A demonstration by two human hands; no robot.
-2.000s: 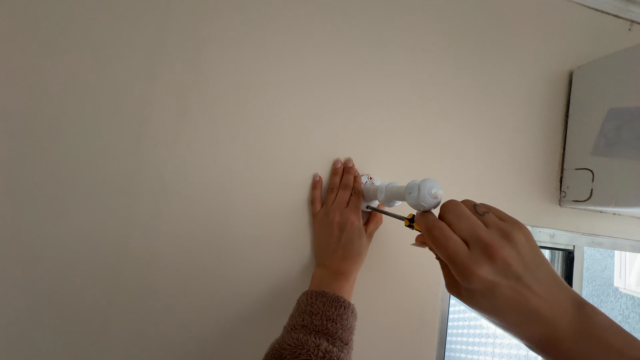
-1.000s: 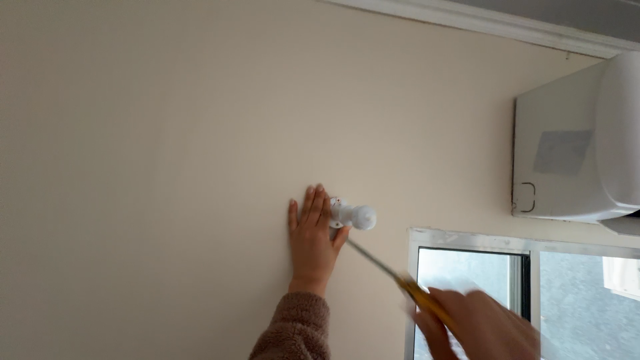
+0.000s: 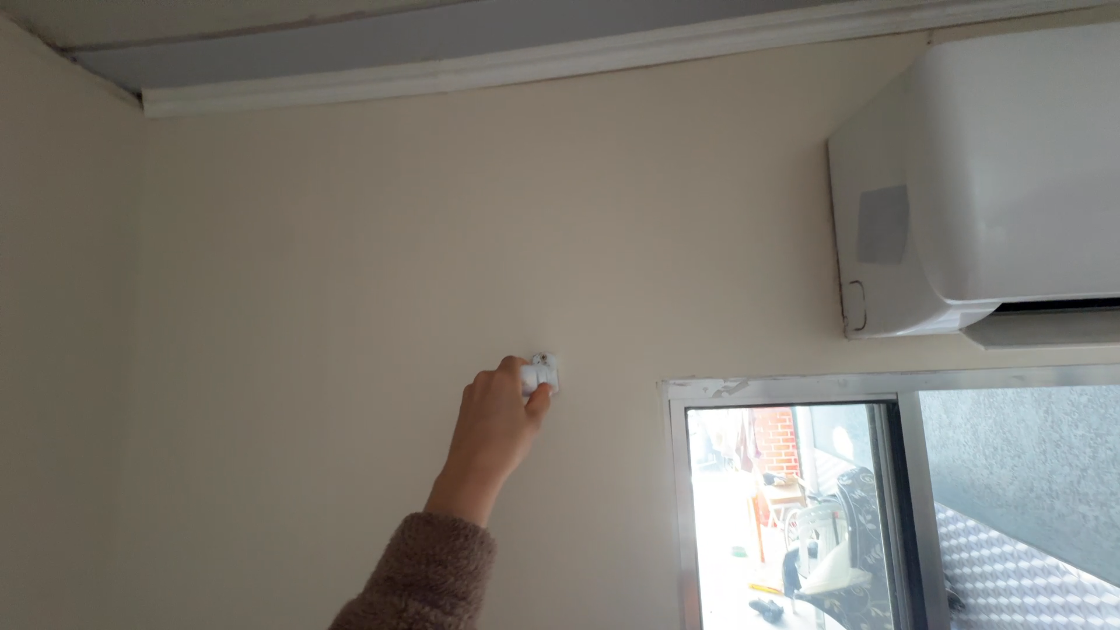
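Note:
Below the middle of the head view, my left hand, in a fuzzy brown sleeve, grips a white wall bracket fixed against the beige wall. The fingers wrap over its protruding part, with the thumb at its lower right. The bracket's base plate, with a screw or screw hole near its top, shows beyond the fingers; the hand hides most of the rest. My right hand and the screwdriver are out of view.
A white air conditioner hangs at the upper right. Beneath it is an aluminium-framed window, with a chair and other items visible through the glass. White moulding runs along the top of the wall.
My left hand has gone from lying flat on the wall beside the bracket to gripping it. My right hand, with the yellow-handled screwdriver, has left the view. The view has shifted upward.

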